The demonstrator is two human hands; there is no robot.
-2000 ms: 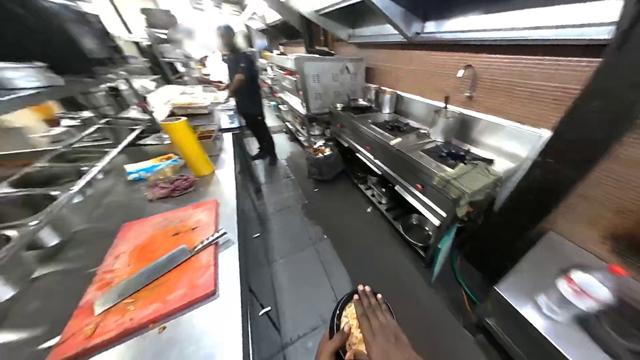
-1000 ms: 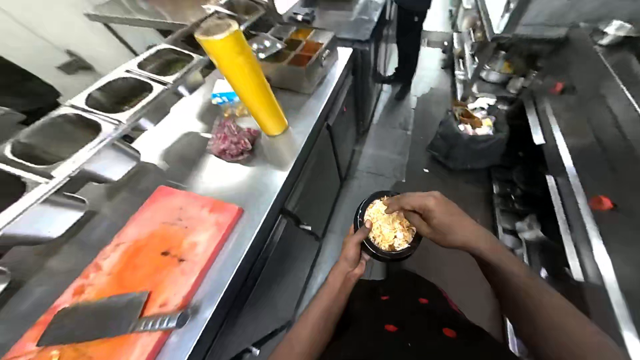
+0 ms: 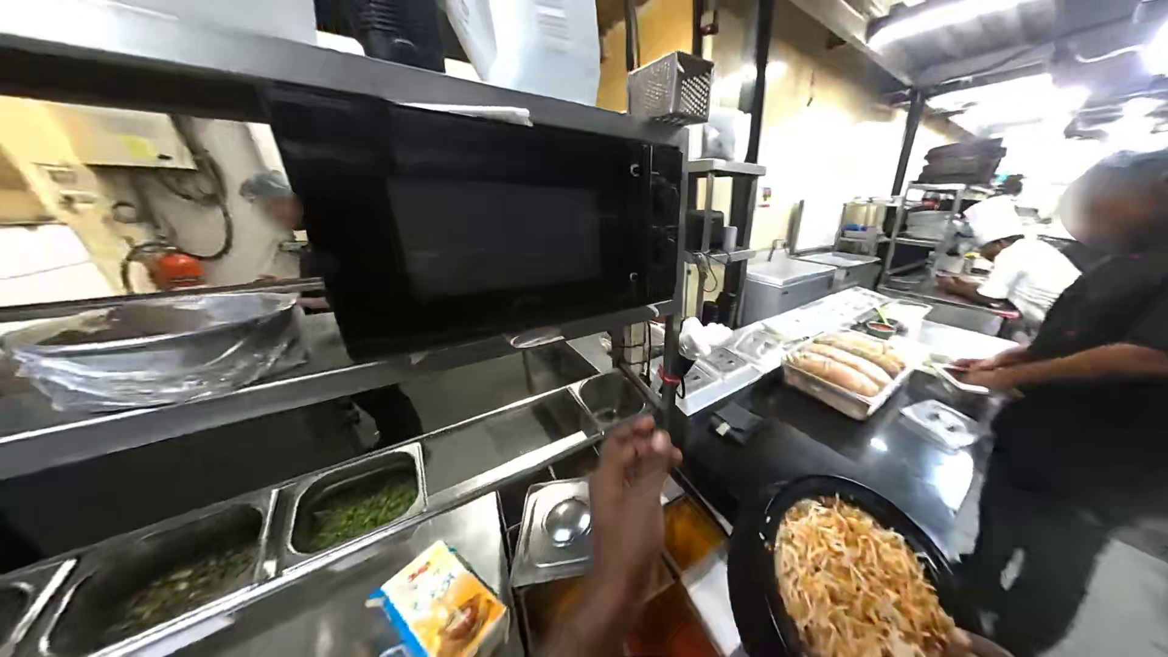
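Observation:
My left hand [image 3: 631,497] is raised near the middle of the view, its fingers loosely bent and nothing visible in them; it is blurred. Beneath and beside it are a steel container lid [image 3: 558,529] and sauce containers [image 3: 691,534]. At the lower right is a black bowl [image 3: 753,584] filled with pale orange shredded food [image 3: 849,575]. Only a little of my right hand [image 3: 975,644] shows, at the bowl's right rim; the rest is out of view. A yellow and blue food packet [image 3: 447,602] lies on the steel counter.
A black microwave [image 3: 493,228] sits on the shelf above steel pans of chopped greens [image 3: 360,511]. A plastic-covered bowl [image 3: 155,347] stands at left. On the dark counter is a tray of long bread loaves [image 3: 844,370]. A co-worker [image 3: 1086,365] stands close at right; others work farther back.
The view has swung up and left. One second ago both hands were at the bowl, the right over its food; now my left hand is raised away from it and my right is at its rim.

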